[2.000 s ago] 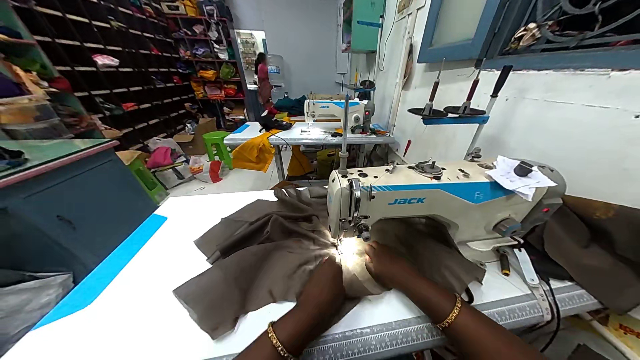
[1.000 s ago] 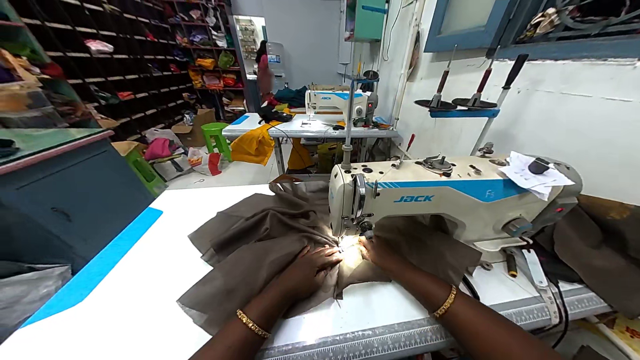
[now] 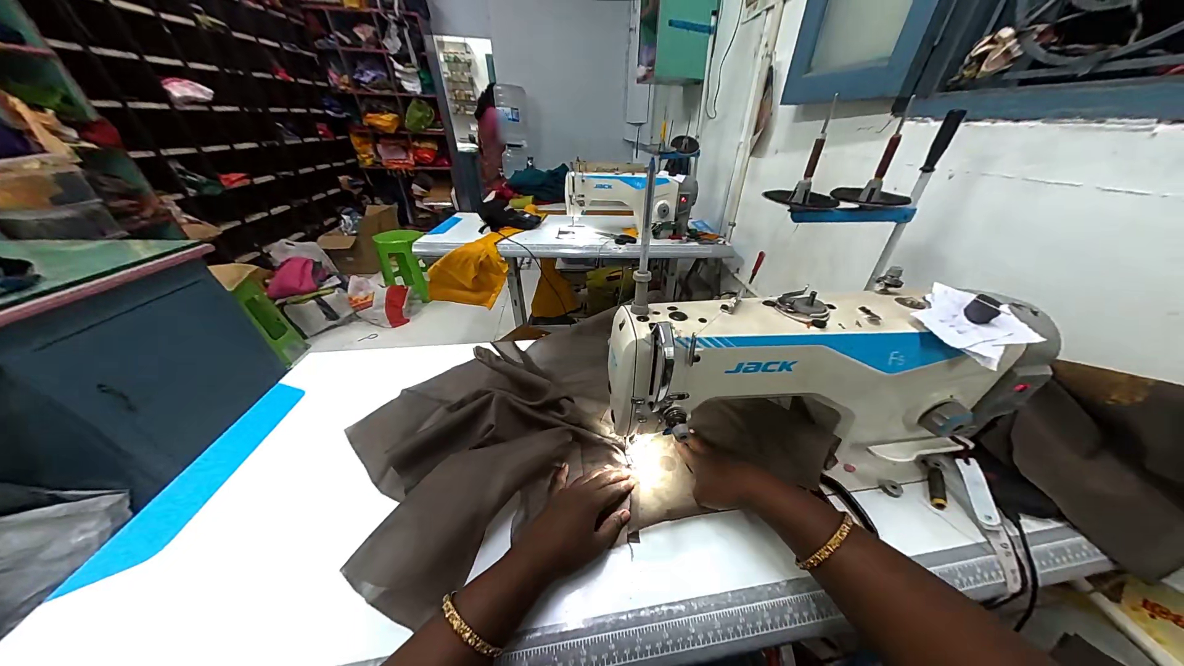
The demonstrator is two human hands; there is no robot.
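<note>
A Jack sewing machine [image 3: 768, 370] stands on the white table, its lamp lighting the needle area. Grey-brown cloth [image 3: 472, 444] lies bunched left of the needle and runs under the machine's arm. My left hand [image 3: 578, 513] rests on the cloth just left of the lit spot, palm down, with its fingertips near the presser foot. On the right, my right hand [image 3: 721, 476] is at the cloth beside the needle area, fingers bent; whether it pinches the cloth cannot be told. Glare hides the needle and the presser foot.
A ruler strip [image 3: 721, 624] runs along the table's front edge. Tape measure [image 3: 990, 518] and cables lie at the right. Thread stand [image 3: 851, 215] rises behind the machine. Another sewing machine [image 3: 620, 196] stands on a farther table; a person [image 3: 490, 139] is at the back.
My left hand, lower and close to my right hand two seconds ago, has moved left and now lies flatter on the cloth. My right hand stays beside the needle area.
</note>
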